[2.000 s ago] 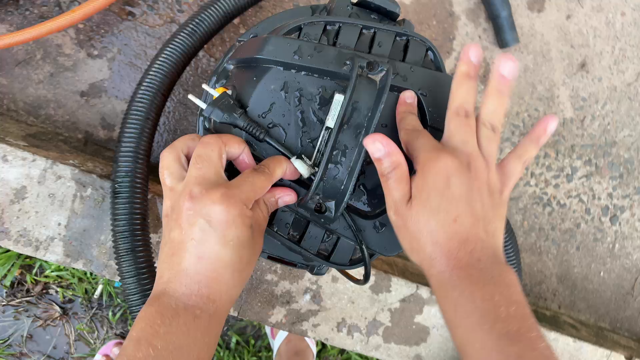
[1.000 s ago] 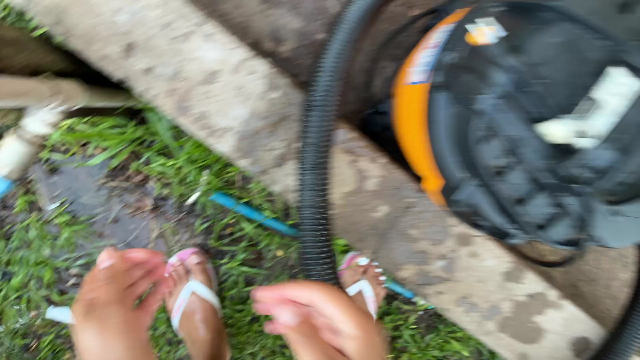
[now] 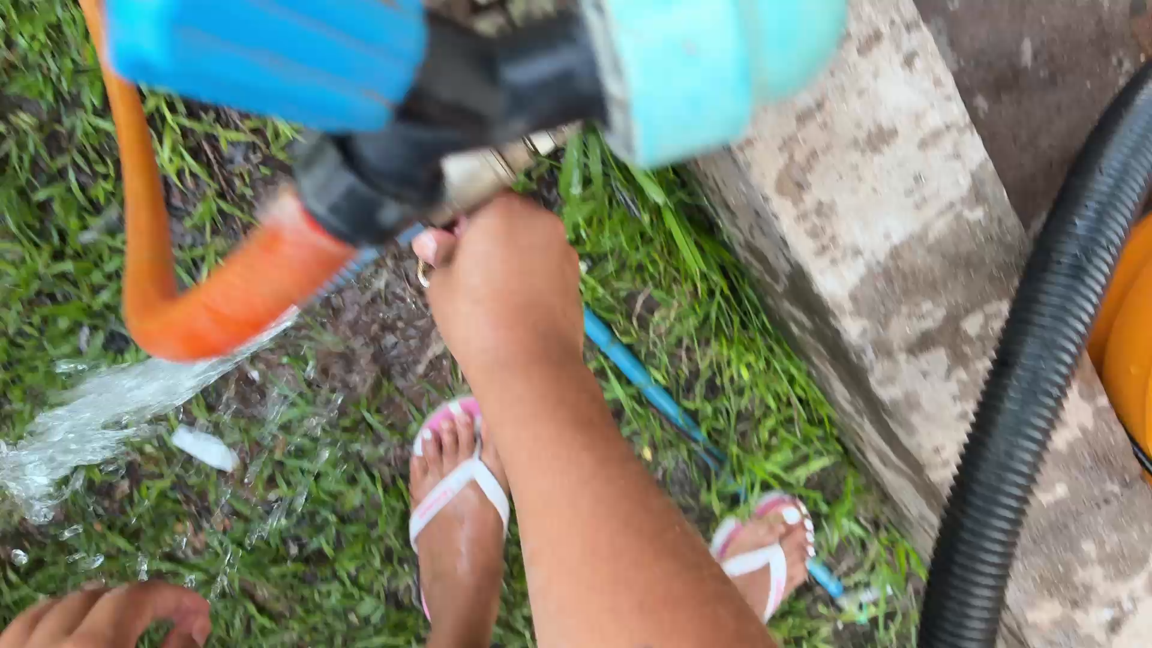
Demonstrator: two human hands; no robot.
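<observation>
My right hand (image 3: pixel 508 270) is closed around part of a pale metallic pipe fitting (image 3: pixel 477 180); its fingers hide the grasped part. Above and in front of it, a blurred black pipe connector (image 3: pixel 477 99) joins a ribbed blue part (image 3: pixel 270 54) and a turquoise part (image 3: pixel 693 72). An orange hose (image 3: pixel 243 288) bends up from the connector's lower left end. Water (image 3: pixel 99 423) gushes leftward over the grass, seen below the hose. My left hand (image 3: pixel 117 616) is at the bottom left edge, partly out of view, fingers loosely curled and nothing visible in it.
My feet in white and pink flip-flops (image 3: pixel 459 490) stand on wet grass. A thin blue pipe (image 3: pixel 643 373) crosses the ground behind my forearm. At right are a concrete ledge (image 3: pixel 864 225), a black corrugated hose (image 3: pixel 1017 387) and part of an orange machine body (image 3: pixel 1129 351).
Both hands have left the black machine top, where they were two seconds ago. My right hand has taken hold of the fitting. The view has swung left to the grass, and gushing water now shows.
</observation>
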